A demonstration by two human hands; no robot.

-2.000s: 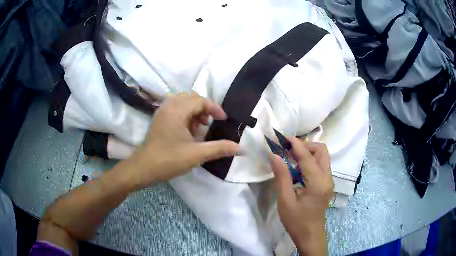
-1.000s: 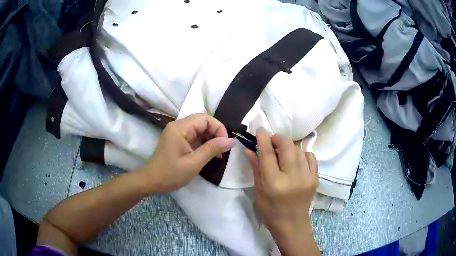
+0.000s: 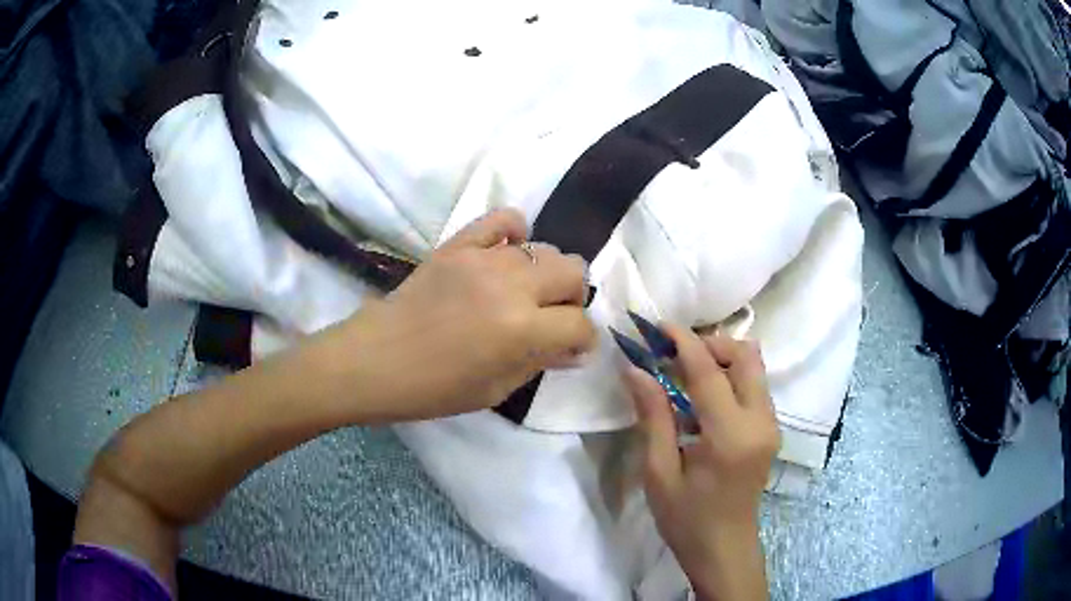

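Note:
White trousers (image 3: 705,247) lie spread on the table, with a dark brown waistband (image 3: 646,141) running diagonally across them. My left hand (image 3: 499,311) lies over the lower part of the waistband, fingers bent and thumb against the fingers, beside a belt loop mostly hidden by it. Whether it pinches cloth or a thread cannot be told. My right hand (image 3: 711,440) holds small thread snips (image 3: 660,370) just right of my left hand. Their dark blades are apart and point up and left, over the white cloth.
More white trousers with dark bands (image 3: 206,223) lie at the left. Grey-white and dark garments (image 3: 951,153) are heaped at the right. Dark blue cloth (image 3: 71,106) is at the upper left. Small dark scraps (image 3: 472,52) dot the white cloth. The speckled table (image 3: 341,505) has a rounded front edge.
My left hand has turned palm down and shifted up and right over the waistband. My right hand has drawn the snips back right, off the belt loop, and their blades now show apart.

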